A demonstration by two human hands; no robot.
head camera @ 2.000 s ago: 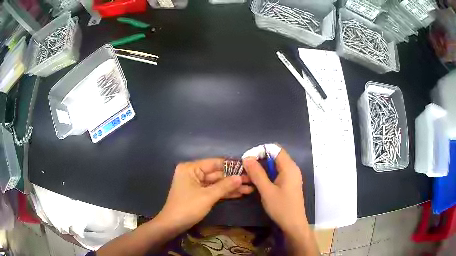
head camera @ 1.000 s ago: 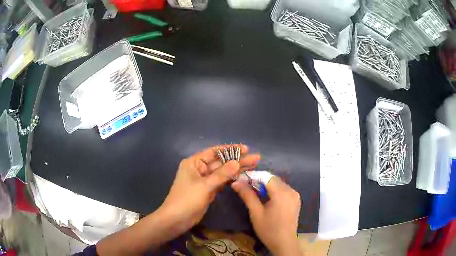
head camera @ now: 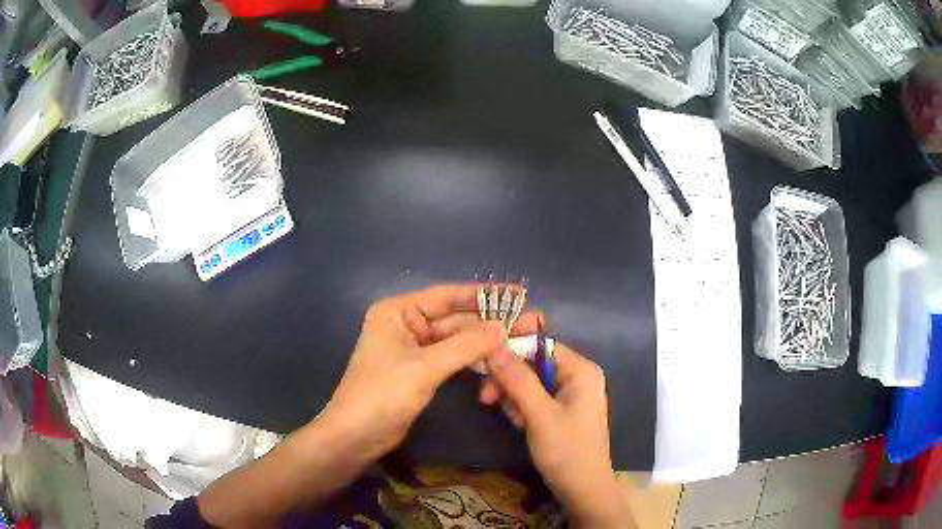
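Observation:
Several slim silver rods (head camera: 500, 303) stand fanned between the thumb and fingers of my left hand (head camera: 413, 346), over the front part of the black bench. My right hand (head camera: 553, 408) touches the left fingertips at the rods' lower ends. It holds a blue-handled tool (head camera: 544, 364) with a dark tip, mostly hidden in the palm. A white wrap shows on a right-hand finger. Whether the right fingertips also pinch a rod is too small to tell.
A scale (head camera: 244, 242) with a weighing tub (head camera: 134, 212) stands left, green-handled pliers (head camera: 289, 68) beyond. A paper list (head camera: 697, 310) with two pens lies right of my hands. Rod tubs stand at right (head camera: 764, 279), upper right (head camera: 620, 78) and upper left (head camera: 93, 116).
My left hand has moved slightly right and up, with the rods fanned more upright. My right hand has stayed against it, the blue tool now more upright. The whole view has shifted a little.

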